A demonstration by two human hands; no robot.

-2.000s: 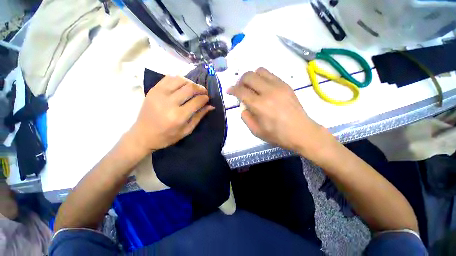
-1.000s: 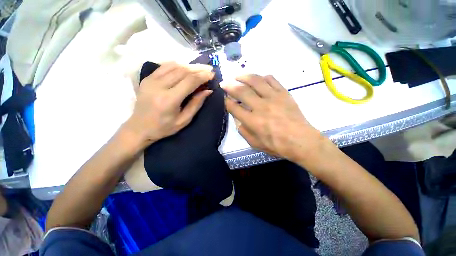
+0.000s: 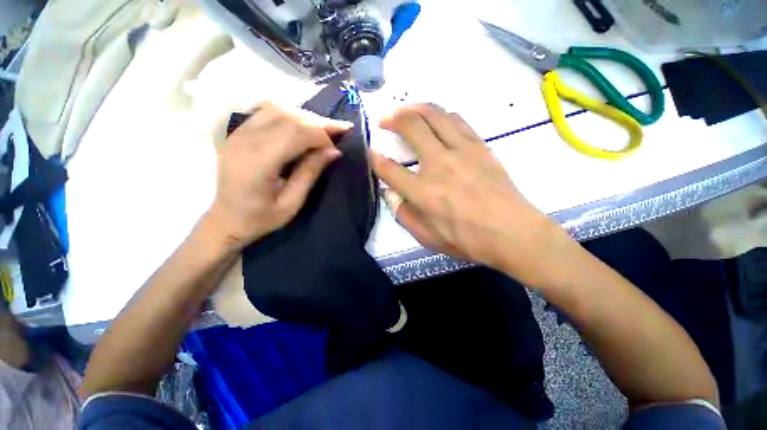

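Note:
A black fabric piece (image 3: 315, 243) runs from under the sewing machine's presser foot (image 3: 351, 87) over the table's front edge, with cream cloth showing under its lower end. My left hand (image 3: 269, 168) lies on it with thumb and fingertips pinching the black fabric just in front of the foot. My right hand (image 3: 454, 180) is at the fabric's right edge, fingers spread, thumb touching the edge; a pale wrap shows on one finger. The fabric's right edge shows a pale line. The needle tip is too small to tell.
Scissors (image 3: 589, 92) with yellow and green handles lie right of my right hand. Small black snips (image 3: 595, 13) lie behind them. A black fabric strip (image 3: 715, 88) is at the far right. Cream panels (image 3: 92, 71) lie at the left back. A blue crate (image 3: 261, 369) is below the table.
The view has shifted slightly. My right hand has come to the fabric's right edge from beside it. My left hand's fingers have re-bunched on the black fabric.

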